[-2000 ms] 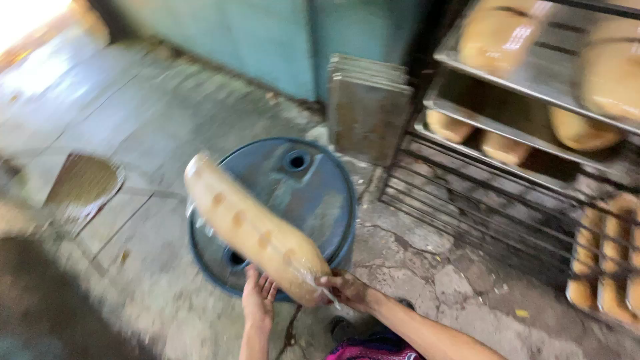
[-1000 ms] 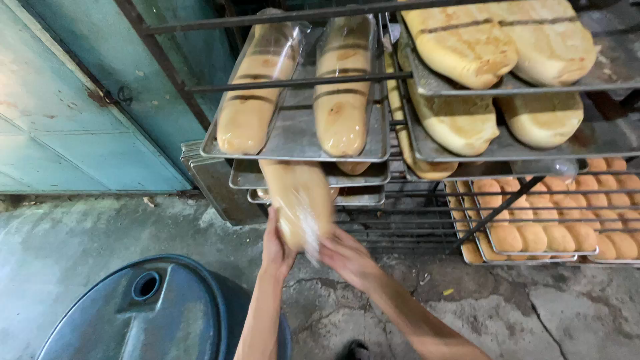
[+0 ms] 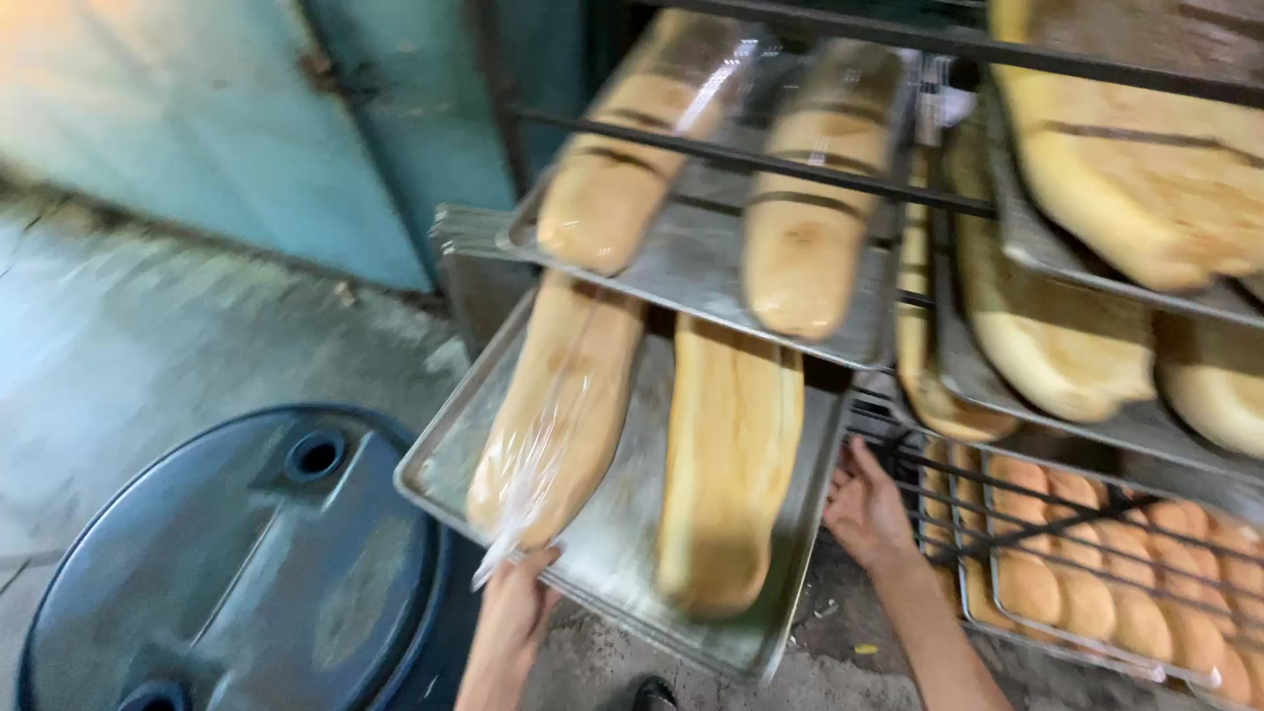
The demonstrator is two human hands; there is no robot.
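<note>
A metal baking tray (image 3: 622,533) juts out of the rack, tilted in view, bearing a loaf in a clear plastic bag (image 3: 563,415) and an unwrapped long loaf (image 3: 726,474). My left hand (image 3: 518,592) grips the tray's front edge, close to the gathered end of the bag. My right hand (image 3: 869,504) is beside the tray's right edge with fingers spread; whether it touches the tray I cannot tell. Just above, another tray (image 3: 681,257) holds two bagged loaves, the left one (image 3: 612,178) and the right one (image 3: 815,217).
A blue plastic drum (image 3: 237,563) stands at the lower left. Dark rack bars (image 3: 770,158) cross in front of the upper loaves. More trays with large loaves (image 3: 1047,326) and small buns (image 3: 1076,592) fill the right side. A teal metal door (image 3: 197,128) is behind.
The bagged loaf, held in both hands over the drum and then at the rack, now lies on the lower tray. That tray now sticks out. My hands have moved apart to its two sides.
</note>
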